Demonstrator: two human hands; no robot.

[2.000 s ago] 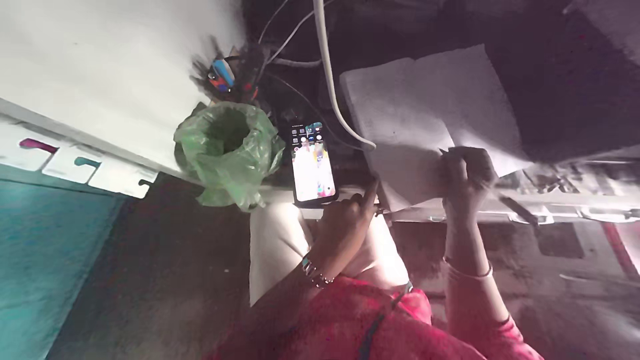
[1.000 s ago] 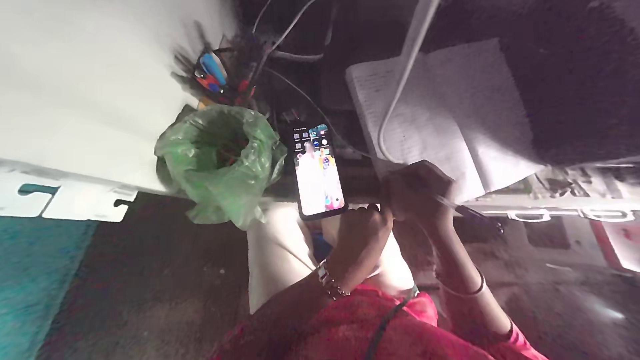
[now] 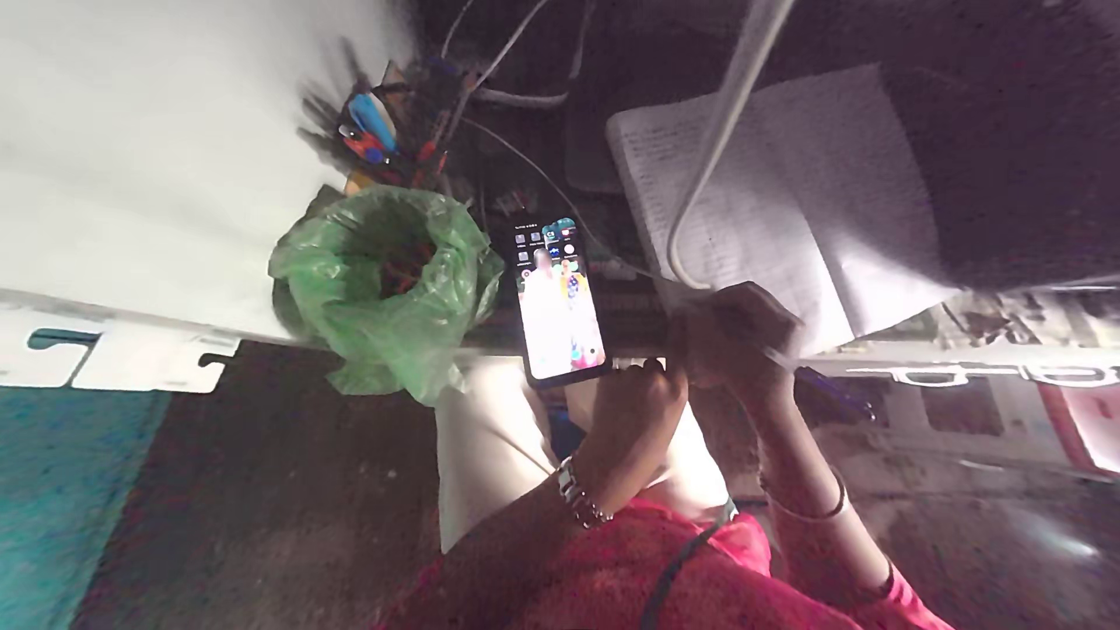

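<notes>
My right hand (image 3: 744,337) is bent over the lower left edge of an open notebook (image 3: 779,201) with handwriting. A purple pen (image 3: 836,394) sticks out from that hand past the wrist. Just left of it, my left hand (image 3: 643,398) is curled close to the right hand's fingers; whether it pinches anything is hidden. A smartphone with a lit screen (image 3: 560,306) lies directly to the left of and above my left hand. The end of a white curved bar or thick cable (image 3: 700,210) passes over the notebook, close to my right hand.
A green plastic bag (image 3: 394,306) lines a container left of the phone, with dark reddish scraps inside. Behind it stand pens and other tools (image 3: 372,122) in a cluster. Thin white cables (image 3: 525,96) run across the dark surface. A white wall or panel (image 3: 157,157) is at the left.
My right hand has moved left off the notebook page to beside my left hand. My left hand's pointing finger has curled in. The white bar's upper part appears farther right.
</notes>
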